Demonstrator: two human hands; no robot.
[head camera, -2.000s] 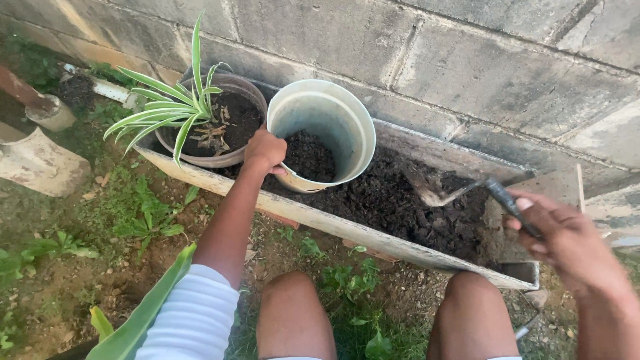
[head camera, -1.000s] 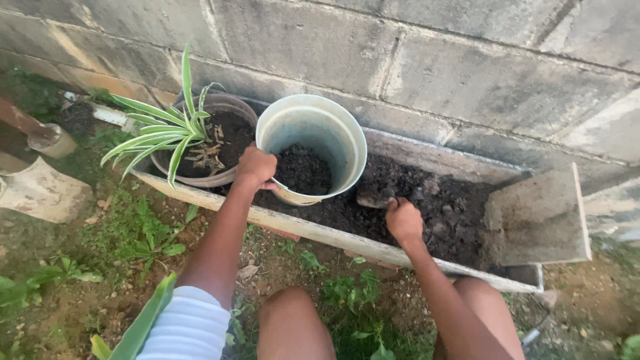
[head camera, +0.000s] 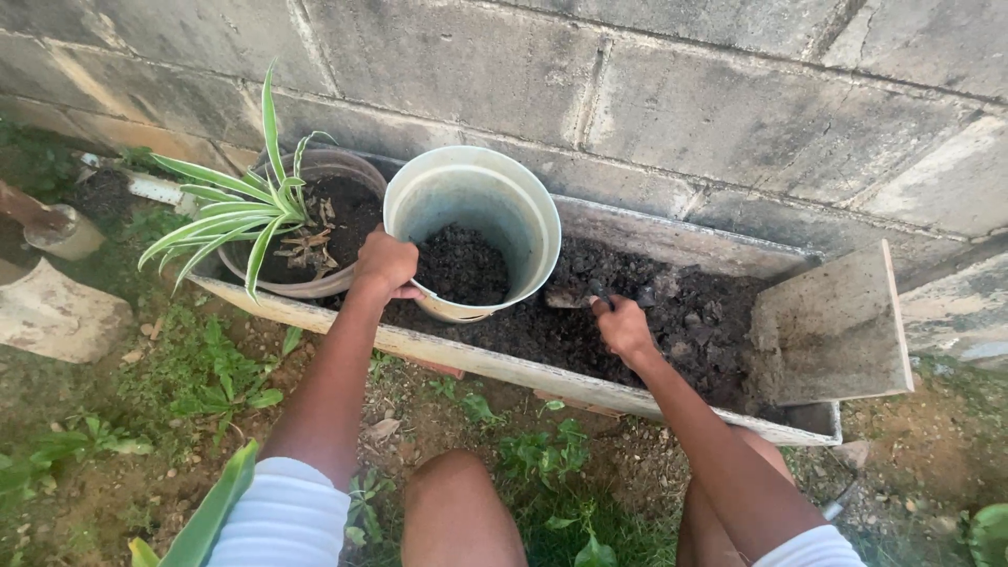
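Note:
My left hand grips the near left rim of a pale plastic bucket, which stands tilted in a long trough planter. Dark soil lies in the bottom of the bucket. Just right of the bucket, my right hand is closed on the dark handle of a small hand trowel, its blade low against the planter's dark soil. A spider plant grows in a round plastic pot at the planter's left end, beside my left hand.
A concrete block wall runs behind the planter. A flat board leans at the planter's right end. Weeds grow on the ground in front. Broken pale pipe pieces stand at the left, and a broad green leaf rises near my left sleeve.
My right hand, with the trowel, has moved left from above the planter's right end to the soil beside the bucket. My left hand has stayed on the bucket's rim.

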